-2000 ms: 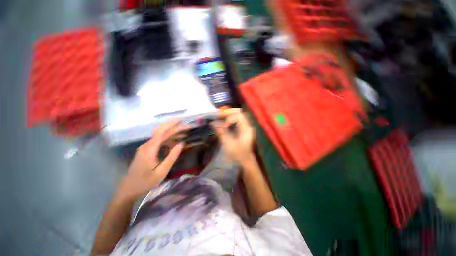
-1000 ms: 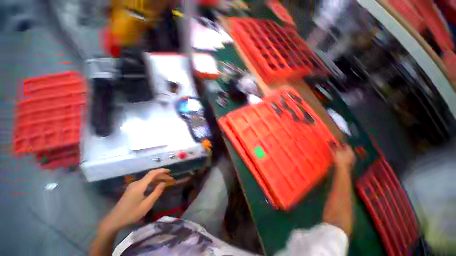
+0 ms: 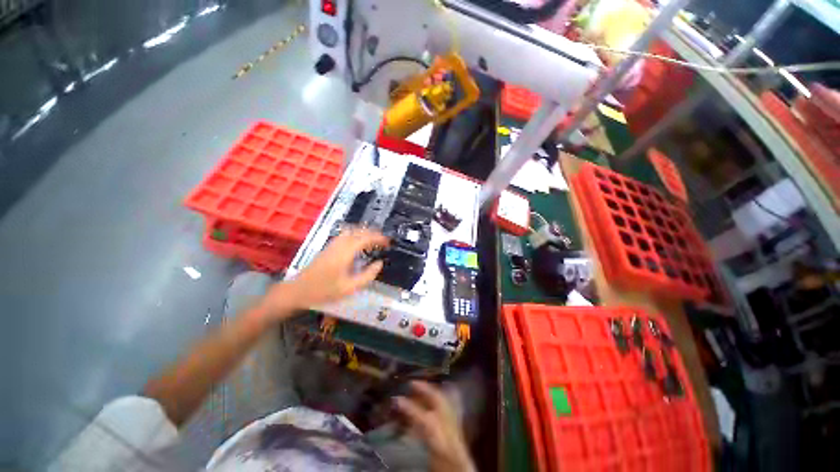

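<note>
My left hand [image 3: 336, 269] is over the white machine bed [image 3: 451, 221], its fingers at the left side of the black fixture [image 3: 406, 226]. Its thumb and fingers are apart at the fixture; I cannot tell if they touch a part. The fixture holds a small dark part with a light spot in the middle. My right hand [image 3: 428, 415] is low in front of the machine, blurred, near my lap; whether it holds something cannot be told. A small dark part [image 3: 448, 218] lies on the bed right of the fixture.
The black pendant [image 3: 461, 284] is at the bed's right. A red tray [image 3: 599, 419] with a green sticker and several dark parts is at right, a round-hole tray [image 3: 645, 230] behind it. Stacked red trays [image 3: 267, 180] are at left. The yellow dispensing head [image 3: 419, 109] is above.
The view has swung up and shifted. My left hand has moved from the machine's front edge to the fixture. My right hand has come back from the right tray to the front of the machine.
</note>
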